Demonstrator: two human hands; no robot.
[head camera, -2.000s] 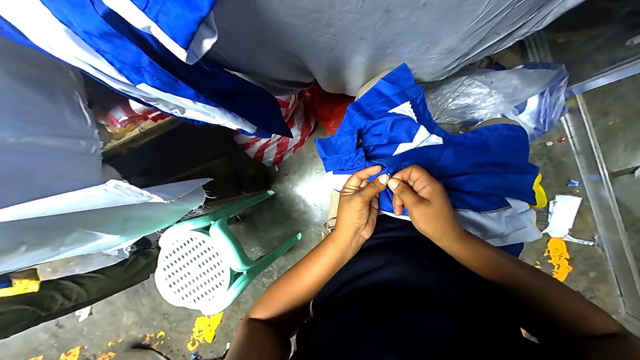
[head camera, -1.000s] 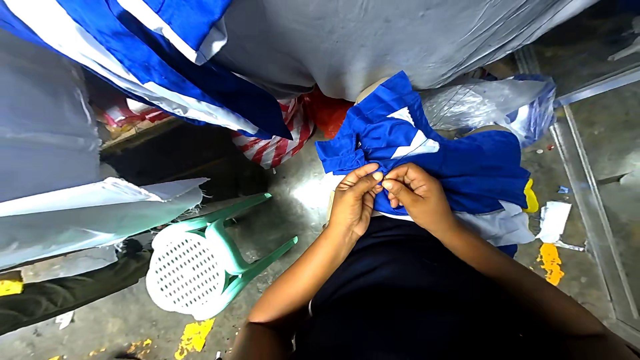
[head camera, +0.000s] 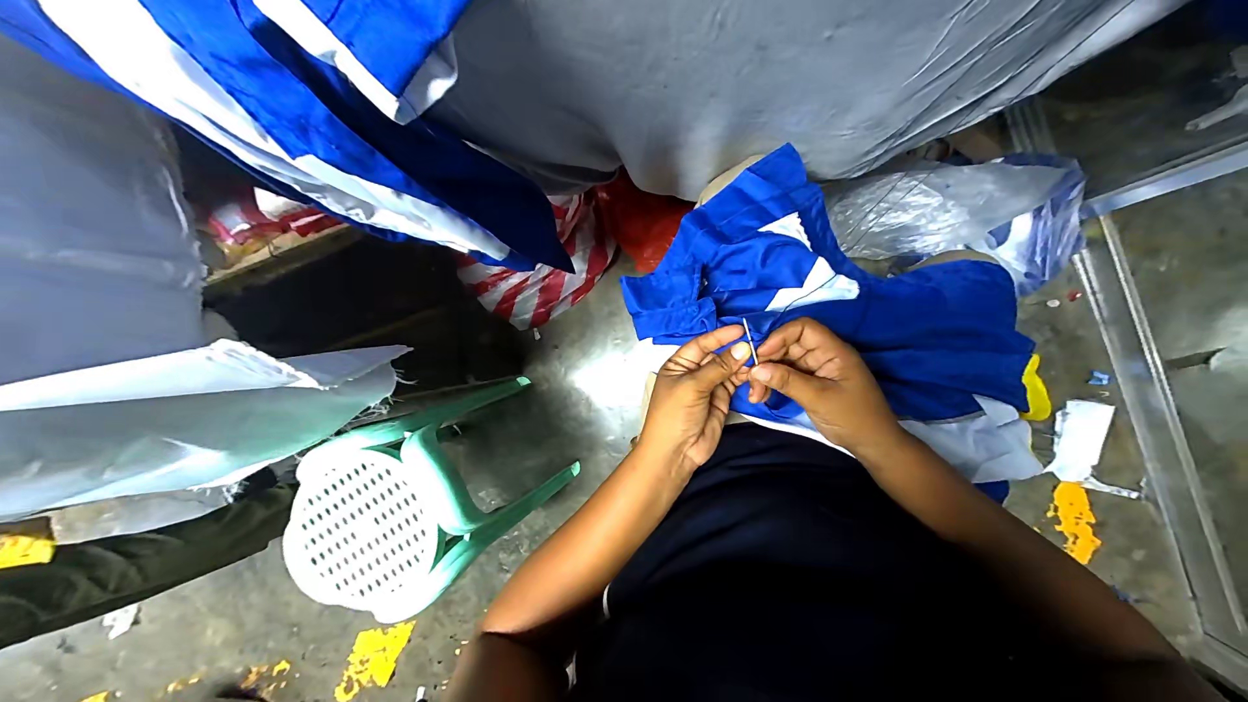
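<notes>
Blue cloth with white pieces (head camera: 936, 312) lies across my lap. Above its near edge my two hands meet fingertip to fingertip. My left hand (head camera: 697, 390) pinches a thin, pale, needle-like piece (head camera: 749, 341) that stands up between thumb and forefinger. My right hand (head camera: 814, 375) is closed at the fingertips right beside it, touching or almost touching the piece; what it pinches is too small to tell.
A green plastic chair (head camera: 366, 526) stands at the left. Grey cloth (head camera: 780, 88) hangs in front, with blue and white cloth (head camera: 322, 127) at upper left. A red-striped bag (head camera: 546, 283), a clear plastic bag (head camera: 926, 205) and a metal frame (head camera: 1150, 390) are around my lap.
The thin pale piece now shows upright between my fingertips; it was not plain in the earlier frames. My hands have stayed together over the blue cloth.
</notes>
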